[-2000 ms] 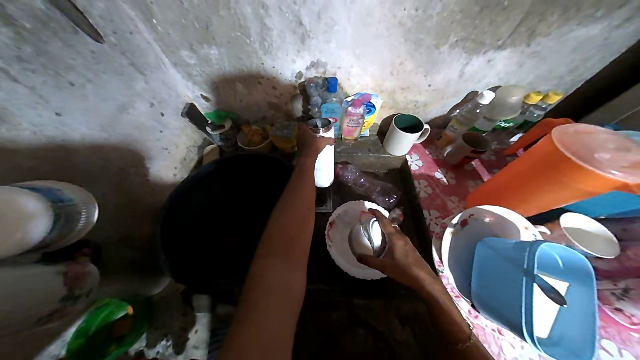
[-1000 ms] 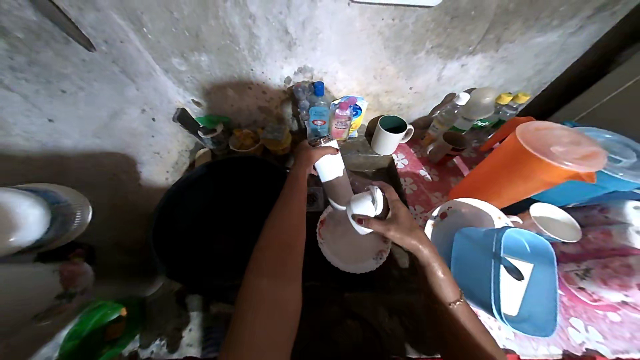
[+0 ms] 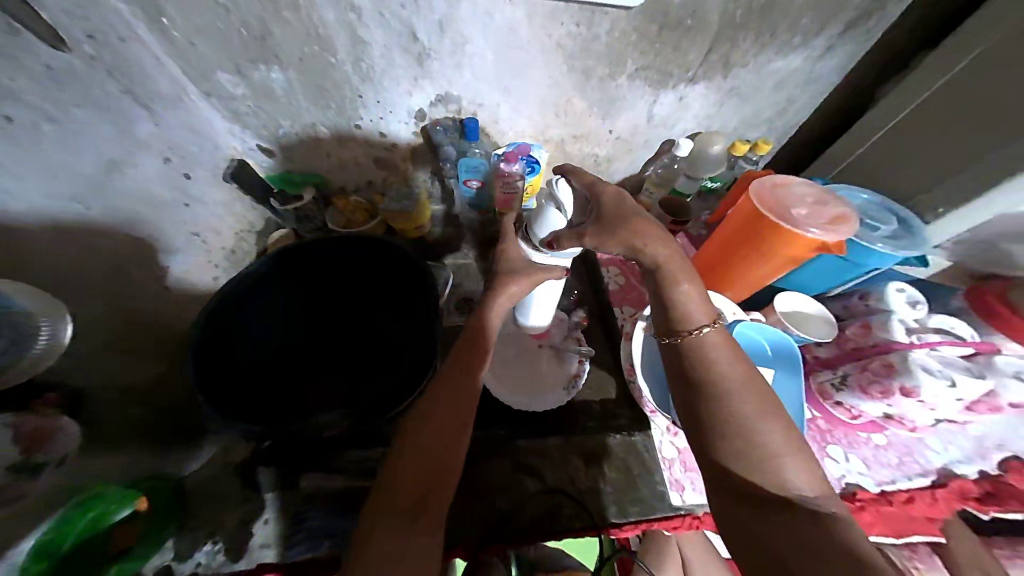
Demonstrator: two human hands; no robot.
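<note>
A white cylindrical flask (image 3: 541,302) is gripped near its top by my left hand (image 3: 520,268), tilted above a scalloped white bowl (image 3: 532,380). My right hand (image 3: 612,212) holds a small white cup-like lid (image 3: 552,210) at the flask's mouth; whether it is screwed on cannot be told. A metal utensil (image 3: 578,350) lies in the bowl. Behind my hands are a blue-capped bottle (image 3: 473,172), a pink bottle (image 3: 510,182) and a yellow-and-blue packet (image 3: 534,164).
A large dark basin (image 3: 316,328) takes up the left. At the right, an orange pitcher (image 3: 760,240), a blue plastic container (image 3: 780,364), a white cup (image 3: 802,317) and several capped bottles (image 3: 666,172) stand on a floral cloth. Small containers (image 3: 354,214) line the wall.
My right hand has moved from over the bowl up to the flask's top with the white lid. The flask, over the bowl in both views, was tilted toward the lid one second ago.
</note>
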